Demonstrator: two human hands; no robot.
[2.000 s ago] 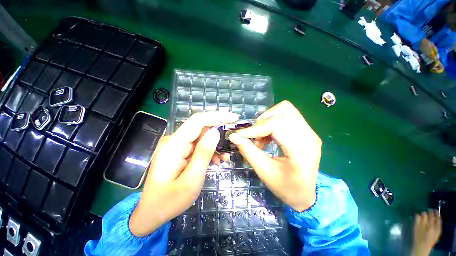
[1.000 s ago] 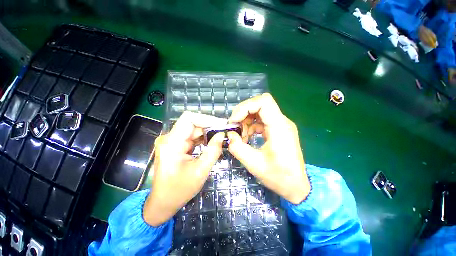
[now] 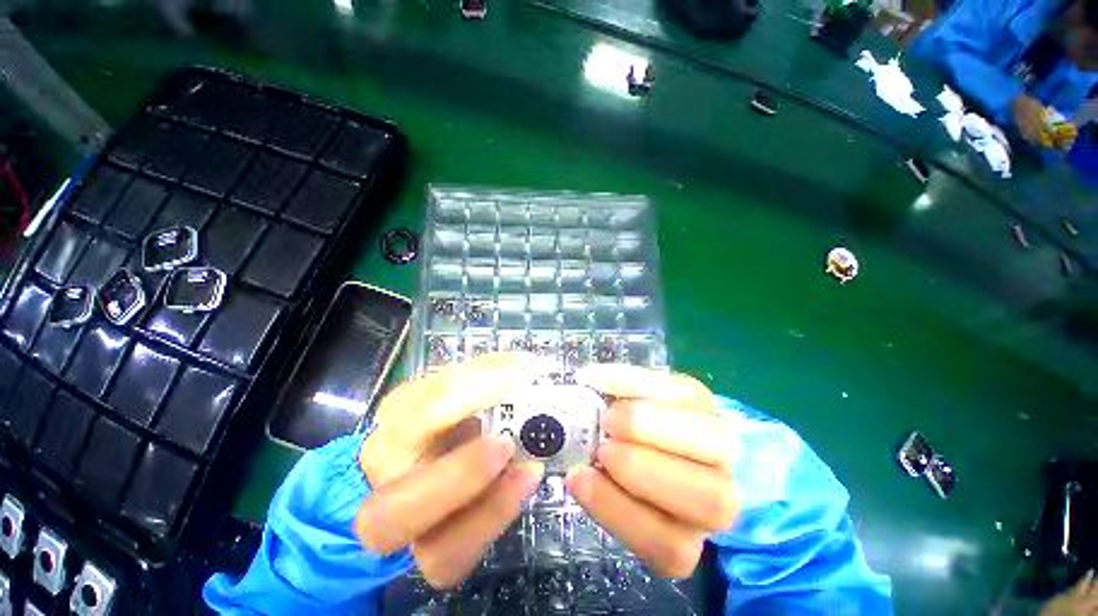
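Note:
A pale, squarish watch case (image 3: 576, 424) with a dark round centre faces up between my two hands. My left hand (image 3: 448, 463) holds its left side with the fingertips. My right hand (image 3: 660, 457) holds its right side the same way. Its underside is hidden. The clear blister tray (image 3: 542, 271) lies below and behind my hands, with small parts in its middle and lower pockets. Its upper rows look empty.
The black tray (image 3: 223, 349) at left bears several silver-rimmed housings (image 3: 195, 289). A smartphone (image 3: 343, 361) and a black ring (image 3: 399, 247) lie beside it. Silver square parts (image 3: 51, 557) are lower left. A round part (image 3: 842, 262) and small units (image 3: 925, 463) lie right. Another person's blue sleeve (image 3: 981, 54) is upper right.
My hands have moved lower over the tray. The held piece, seen dark and edge-on before, now shows its pale face with the round centre. Small units at the upper right have shifted rightward.

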